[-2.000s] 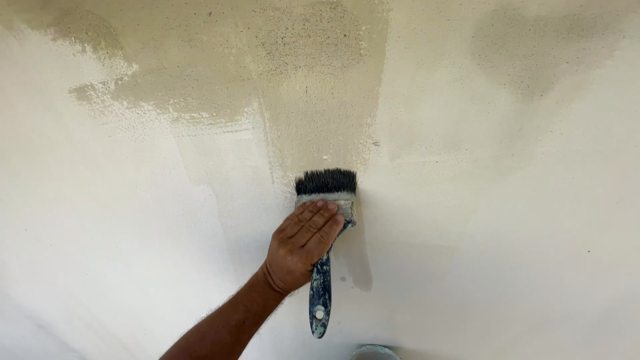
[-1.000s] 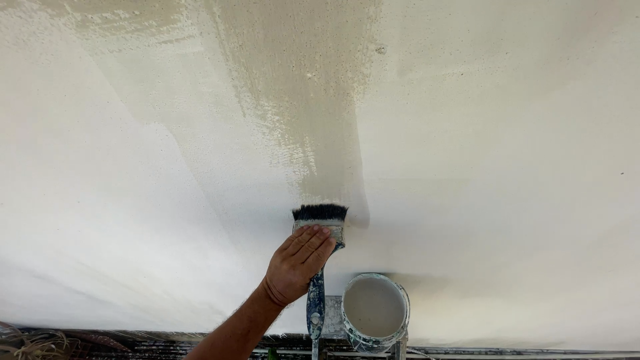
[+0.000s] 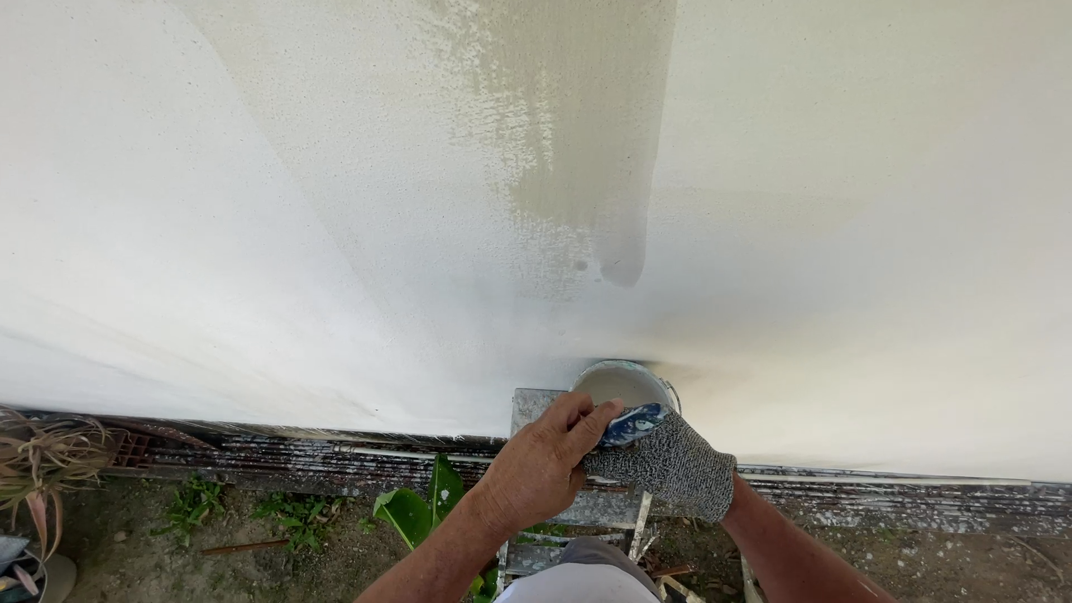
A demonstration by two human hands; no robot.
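Observation:
My bare left hand (image 3: 544, 456) has its fingers closed about a paintbrush, whose blue, paint-spotted handle (image 3: 634, 425) points up and right. The bristles are hidden. My right hand (image 3: 674, 461), in a grey knitted glove, lies just under and beside the handle; its fingers are hidden, so its grip cannot be told. Behind both hands, a round bucket (image 3: 624, 381) of greyish liquid rests against the wall on a paint-spattered stepladder (image 3: 532, 406). A damp, darker brushed band (image 3: 599, 159) runs down the pale wall (image 3: 335, 209) above the bucket.
Paint-spattered pipes (image 3: 360, 465) run along the wall's foot. A potted spiky plant (image 3: 50, 456) stands far left, and broad green leaves (image 3: 410, 512) rise near my left forearm. Bare soil (image 3: 310, 569) with small weeds lies below. A wooden stick (image 3: 244, 547) lies there.
My left hand and the brush have moved down from the wall to the bucket. My gloved right hand has come into view. The view has tilted down, showing the ladder and soil.

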